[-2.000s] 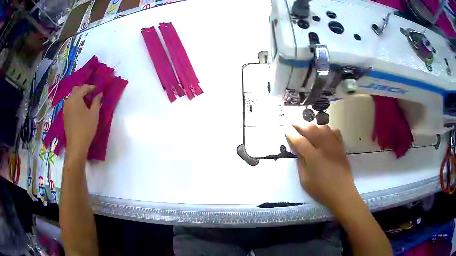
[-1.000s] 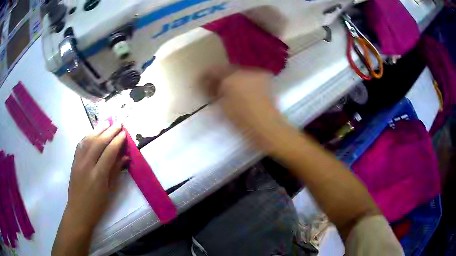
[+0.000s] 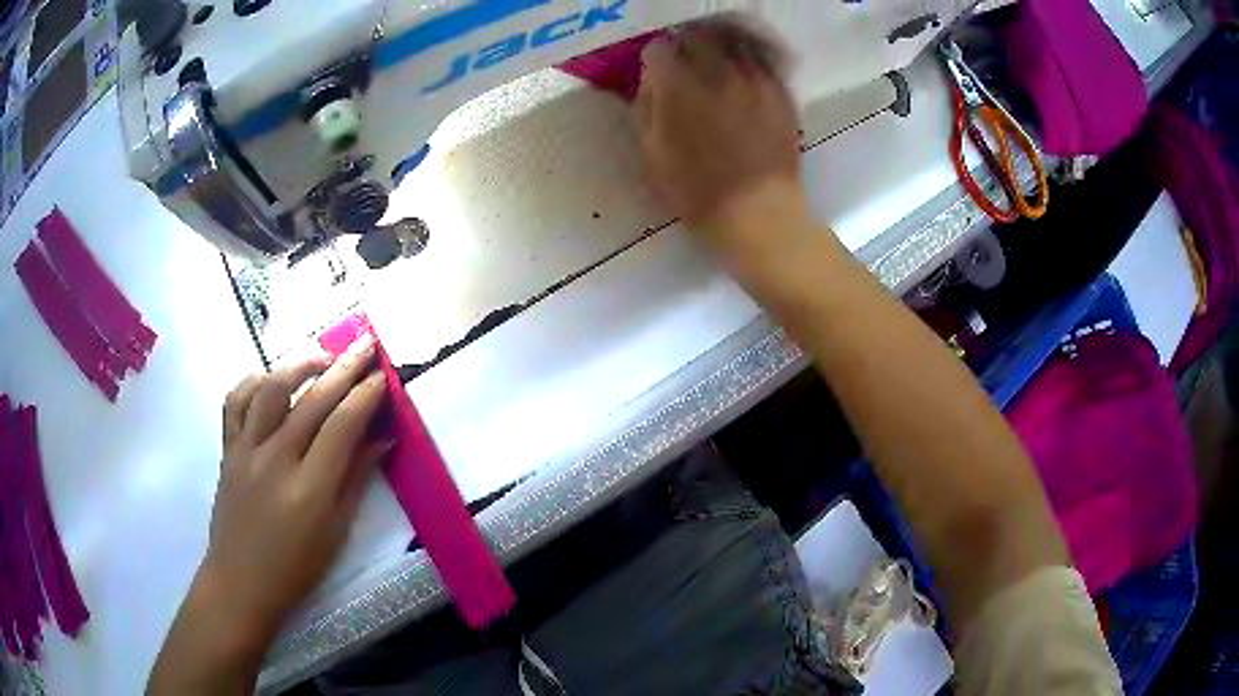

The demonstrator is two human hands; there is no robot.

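Note:
A magenta zipper [image 3: 439, 491] lies slantwise in front of the needle area, its far end near the presser foot and its near end over the table's front edge. My left hand [image 3: 302, 449] has its fingertips on the zipper's far part and holds it on the table. My right hand [image 3: 720, 129] is under the machine arm, blurred, on the zipper pile [image 3: 609, 63], covering most of it. Whether its fingers grip a strip cannot be told. The white sewing machine [image 3: 408, 55] with blue stripe stands above; its needle is not clear.
Two magenta zippers [image 3: 84, 302] lie left of the machine, a zipper pile [image 3: 30, 530] at the left edge. Orange-red scissors [image 3: 999, 157] lie at the right, magenta cloth [image 3: 1073, 75] beyond. A blue basket [image 3: 1141, 612] with magenta fabric stands lower right.
Since one second ago, my right hand has moved up and right onto the pile under the arm. The zipper under my left hand has shifted slightly right and nearer. Earlier, my left hand was at the left pile.

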